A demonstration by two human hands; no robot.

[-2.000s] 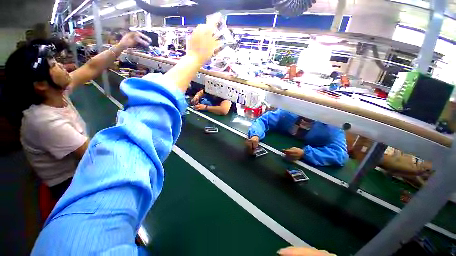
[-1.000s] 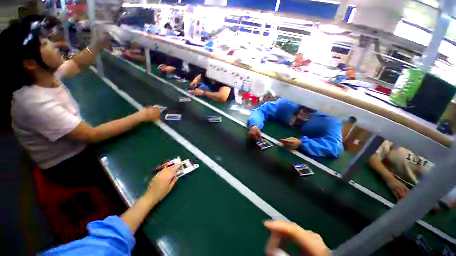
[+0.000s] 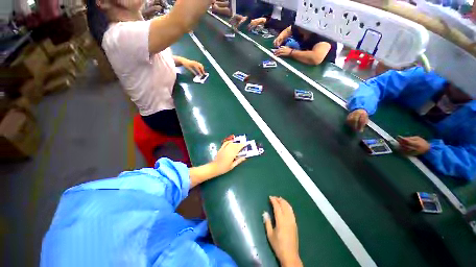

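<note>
My left hand (image 3: 227, 158) lies on the green worktop, its fingers on a small group of white open frames (image 3: 251, 148) with a reddish piece at their left side. The frames lie flat beside the pale guide rail; the fingers partly cover them. My right hand (image 3: 283, 229) is low in the view over the worktop, fingers extended. A small pale bit shows at its thumb tip; I cannot tell whether it is a nail or a held piece.
The dark green belt (image 3: 334, 151) carries several units (image 3: 304, 95). A person in a pink shirt (image 3: 137, 68) sits at left on a red stool (image 3: 156, 143). A person in blue sleeves (image 3: 389, 88) works opposite, under a white power strip (image 3: 360, 26). Cardboard boxes (image 3: 20, 125) stand on the floor.
The view has turned left and down. My left hand came down from the shelf to the white frames and stays on them. My right hand shows more fully. The neighbour's near hand has moved.
</note>
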